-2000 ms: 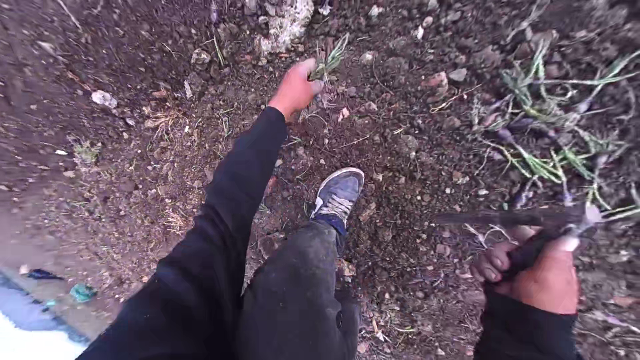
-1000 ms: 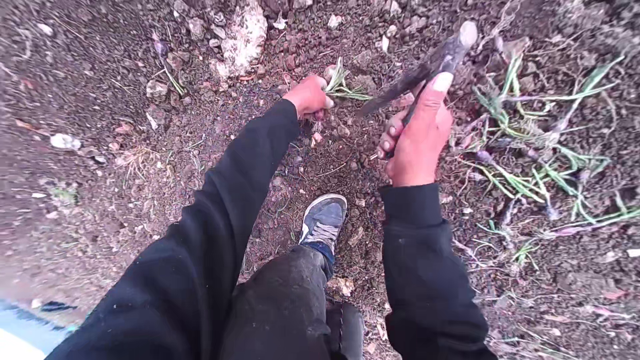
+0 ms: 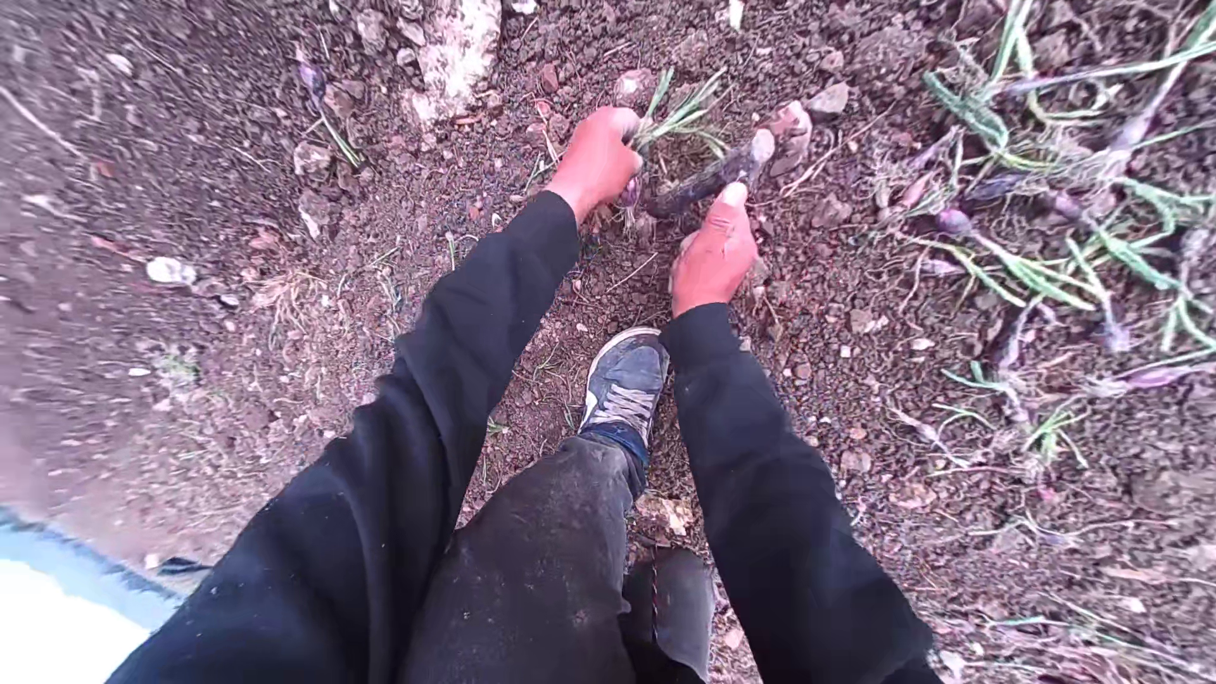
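Observation:
My left hand (image 3: pixel 600 157) is closed around a small plant, likely an onion, with green leaves (image 3: pixel 682 116) out to the right and a purplish lower part below the fingers. Just right of it, my right hand (image 3: pixel 714 249) grips a dark hand tool (image 3: pixel 708 183) with a rounded pale end; its lower end is close to the plant's base. Whether tool and plant touch, I cannot tell. Purple onions with green leaves (image 3: pixel 1035 271) lie loose on the soil at the right.
A large pale rock (image 3: pixel 464 52) lies at the top, with another onion plant (image 3: pixel 312 81) left of it. My shoe (image 3: pixel 627 385) stands on stony soil below my hands. A white stone (image 3: pixel 171 272) is at the left.
My right hand has come from beside the onions at the right to next to my left hand, with the tool in it. My left hand keeps its hold on the leafy plant.

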